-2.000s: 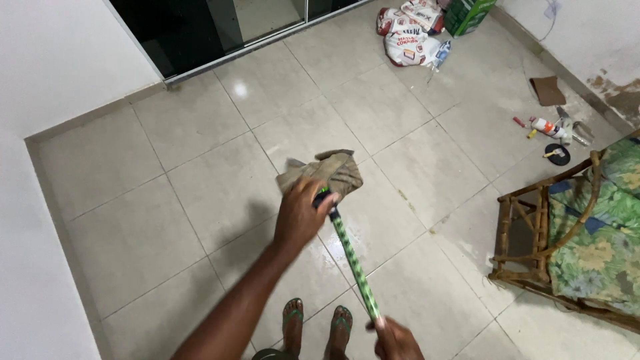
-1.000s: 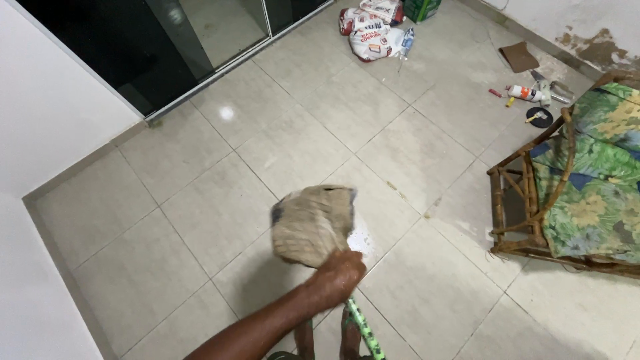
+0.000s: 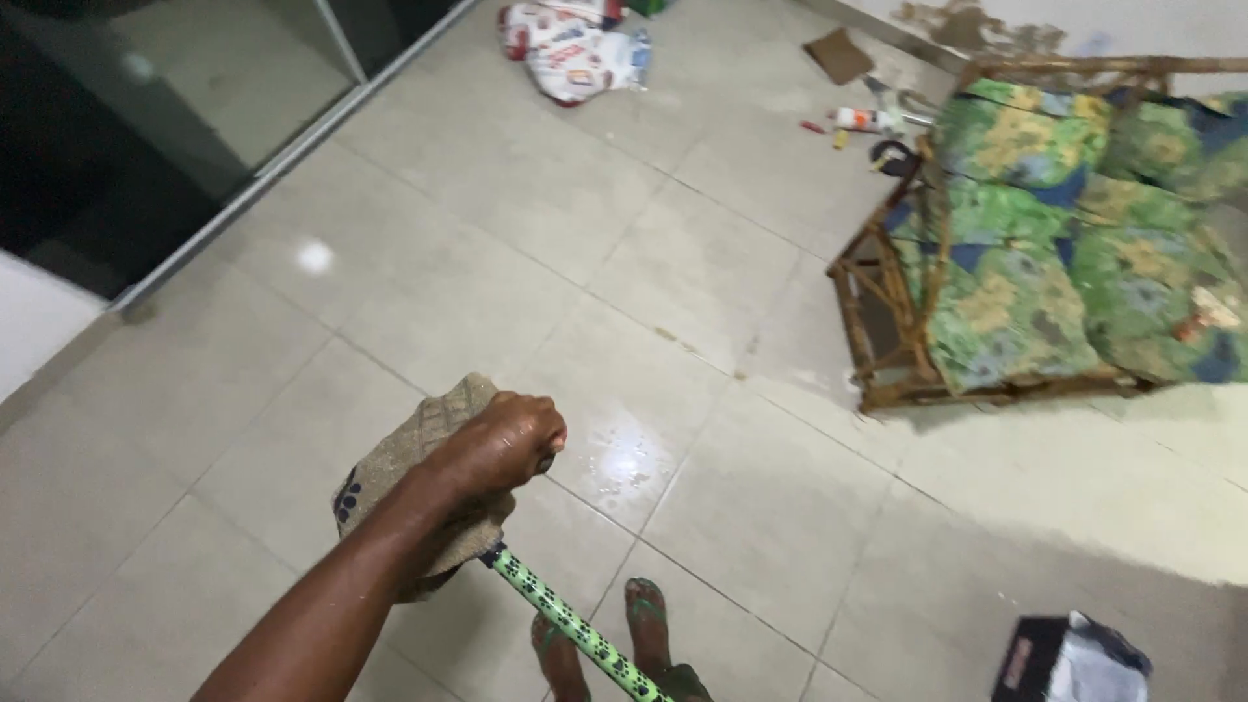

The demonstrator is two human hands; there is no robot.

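Note:
My left hand (image 3: 512, 439) is closed in a fist at the upper right edge of a damp-looking beige cloth (image 3: 453, 409) with dark paw marks; my forearm crosses over the cloth. What lies inside the fist is mostly hidden, but it appears to grip the cloth's edge. Below the hand, the black-ended top of a green handle with black paw prints (image 3: 575, 624) meets the cloth. The tool's head is hidden by the cloth and arm. The handle runs down to the right and leaves the view. My right hand is out of view.
Wet spots shine on the tiled floor (image 3: 624, 458). At the right stands a cane-framed seat with floral cushions (image 3: 1014, 312). Bottles and small items (image 3: 858, 120) lie behind it. Plastic bags (image 3: 575, 58) sit near the glass door (image 3: 195, 107). A box (image 3: 1072, 663) is at lower right.
The cloth, flat near the floor two seconds ago, is now up around the handle's head under my left arm. My right hand, seen on the handle two seconds ago, has left the view.

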